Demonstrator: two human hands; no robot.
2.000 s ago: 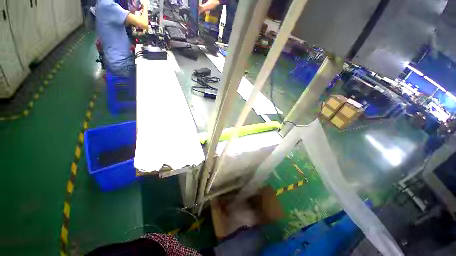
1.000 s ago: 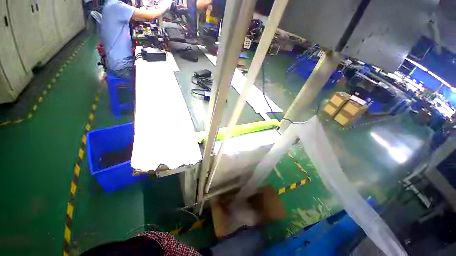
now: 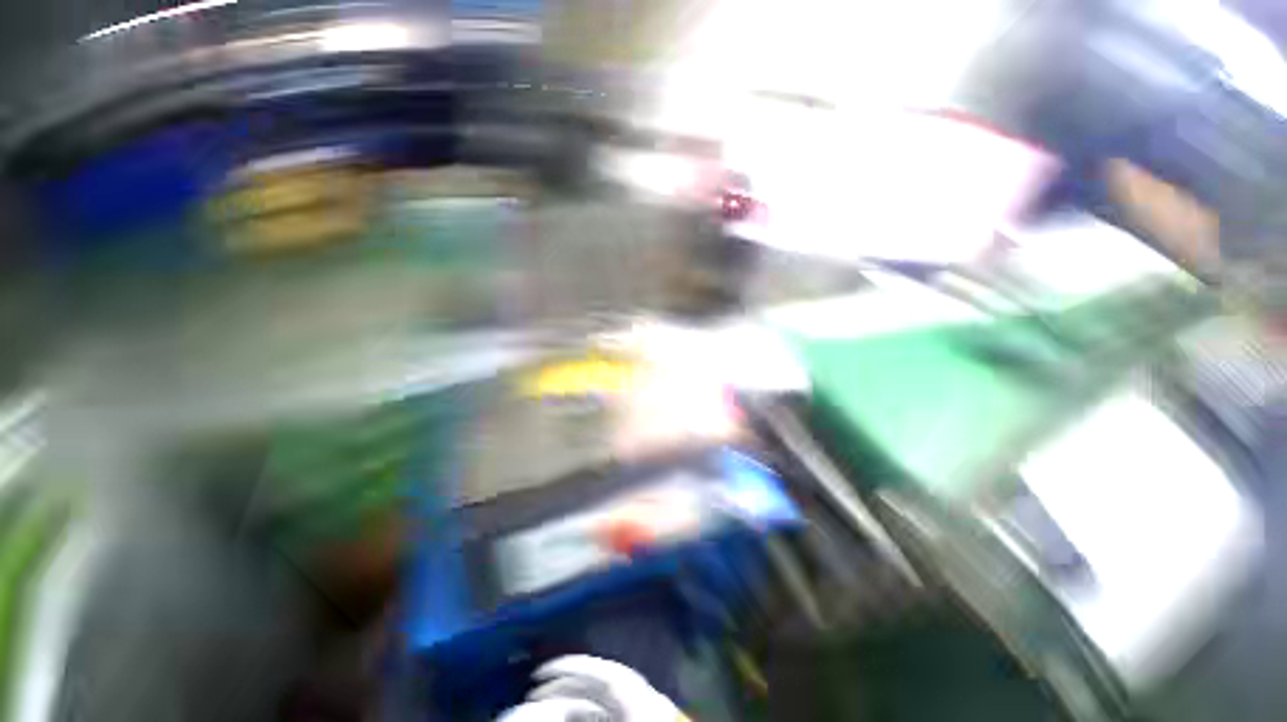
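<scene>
The view is heavily blurred. One white-gloved hand (image 3: 593, 691), apparently my right hand, is cut off by the bottom edge. Its fingers look curled, but whether it holds anything cannot be told. It is just below the blue-framed welder's control panel (image 3: 544, 553), a whitish strip with a red emergency stop (image 3: 628, 533). Above the panel is the blurred metal work area of the press with a yellow patch (image 3: 582, 374). No adapter can be made out there. My left hand is not in view.
A green conveyor belt (image 3: 917, 402) runs on the right, with a white ledge (image 3: 1150, 522) beside it. A bright whitish panel (image 3: 882, 176) stands behind. Part of a person's arm (image 3: 1164, 212) shows at the upper right. A blurred blue shape (image 3: 134, 191) is far left.
The view has swung from the white-topped line, blue bin and floor to the welder and green conveyor. A white-gloved hand has come into view at the bottom.
</scene>
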